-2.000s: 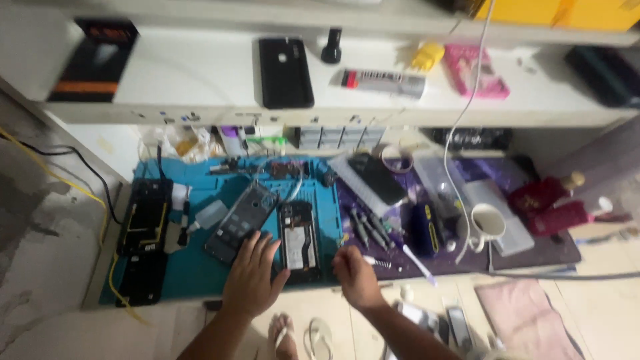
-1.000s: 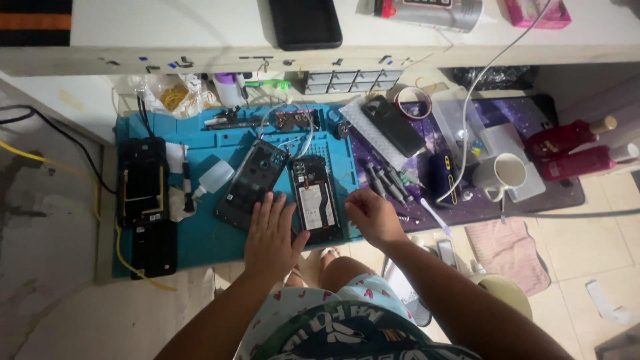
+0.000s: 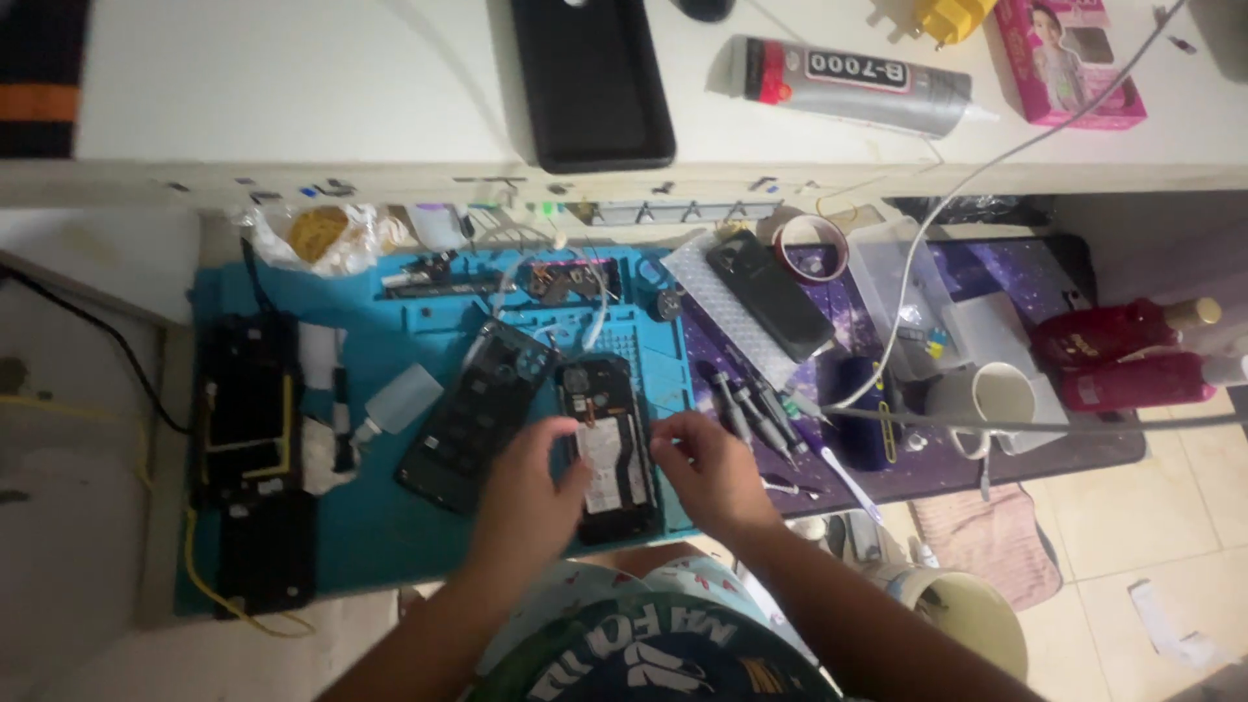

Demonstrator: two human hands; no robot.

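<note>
An opened smartphone (image 3: 614, 463) with its battery exposed lies on the teal repair mat (image 3: 370, 546). At its left edge is my left hand (image 3: 534, 483), thumb and fingers apart, with nothing seen in it. My right hand (image 3: 707, 468) is by the phone's right edge, its fingers curled together; whether something small is between them cannot be made out. Partly behind my left hand, a dark phone back cover (image 3: 478, 414) lies tilted. Above the phone, a small circuit board part (image 3: 570, 281) rests on the mat. Several precision screwdrivers (image 3: 756, 419) lie right of my right hand.
Left are another dismantled phone (image 3: 249, 409) and a plastic dropper bottle (image 3: 400, 400). Right stand a white mug (image 3: 985, 400) and red bottles (image 3: 1136, 385); a black phone (image 3: 770, 297) lies on bubble wrap. A shelf edge (image 3: 390, 185) crosses above, and a cable (image 3: 1024, 421) runs across the right side.
My left hand has moved from the back cover to the opened phone's left edge, its thumb now apart from the fingers. The view has shifted closer over the bench.
</note>
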